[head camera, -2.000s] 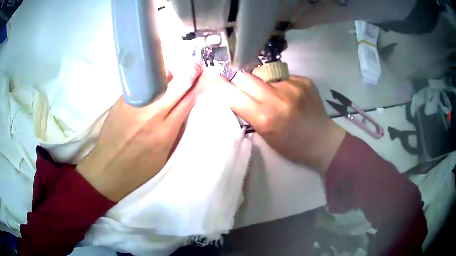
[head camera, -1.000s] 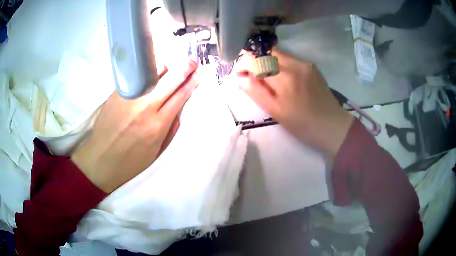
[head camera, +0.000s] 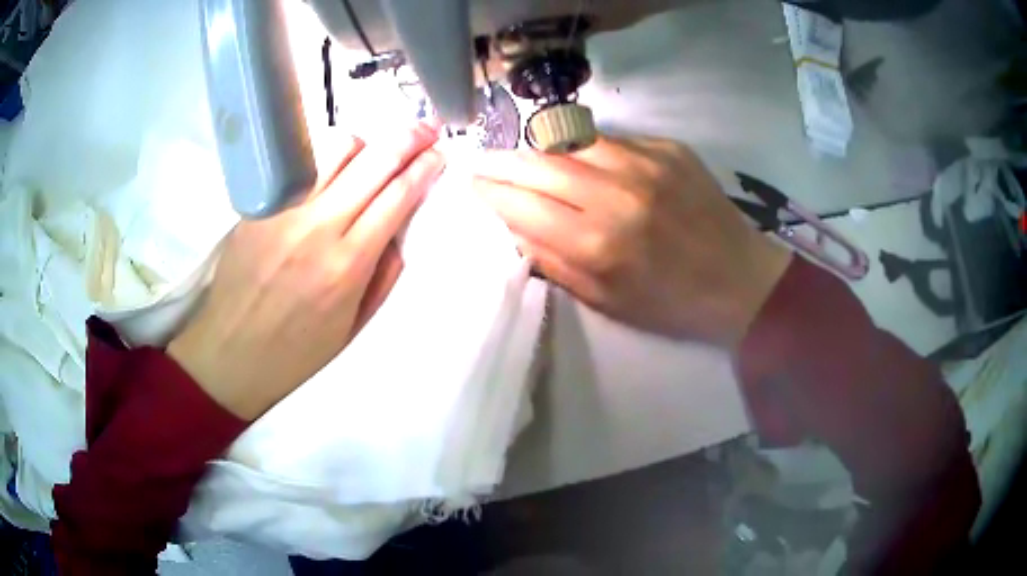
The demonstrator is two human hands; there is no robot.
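White garment fabric runs from the needle area down over the table's front edge, with a frayed lower end. My left hand lies on the cloth left of the needle, fingertips pressing it close to the presser foot. My right hand lies at the cloth's right side, fingers stretched toward the needle area below the ribbed cream knob. The sewing machine head is above. Glare hides the needle and the exact fingertip contact; whether either hand pinches the cloth is unclear.
A grey-blue rounded bar stands just above my left hand. Pink-handled thread snips lie open at right, beside a dark flat piece. A folded label strip lies upper right. Heaped white cloth is at left.
My right hand moved away from the needle, then came back down onto the cloth's right side. The machine parts appear further left and higher in view; the snips are uncovered again.
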